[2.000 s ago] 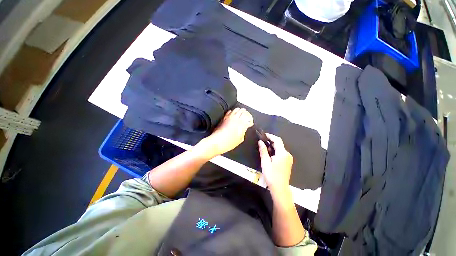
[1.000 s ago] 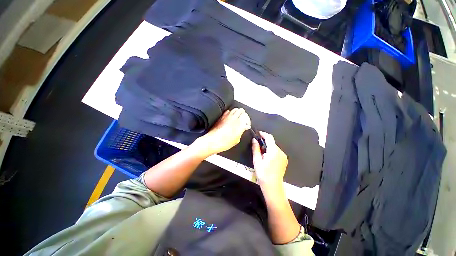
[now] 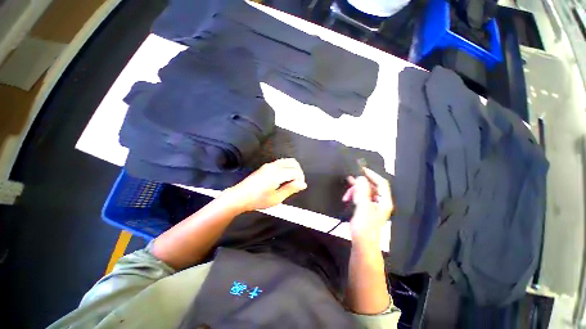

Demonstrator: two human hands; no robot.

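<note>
Dark garment panels [image 3: 315, 160] lie flat in the near stack on the white tabletop. Their left part is a bulky turned-back heap [image 3: 193, 109] with a short slit on top. My left hand [image 3: 273, 183] is at the stack's near edge, fingers curled; a dark spot shows between thumb and fingers, too unclear to tell whether it is held. My right hand [image 3: 371, 198] is over the stack's right part, closed on thread snips [image 3: 361, 164]; only a blurred tip shows above the fingers. A thin dark strand hangs near the table edge between the hands.
A second panel stack [image 3: 308, 58] lies along the far edge. A large panel bundle [image 3: 462, 186] hangs at right. A blue perforated crate [image 3: 112, 209] is below the table at left. Another blue crate [image 3: 437, 35] with dark cloth stands beyond the table.
My hands, close together over the panel before, are now apart: the left nearer the table edge, the right further right. The whole view has shifted, so the table appears further left.
</note>
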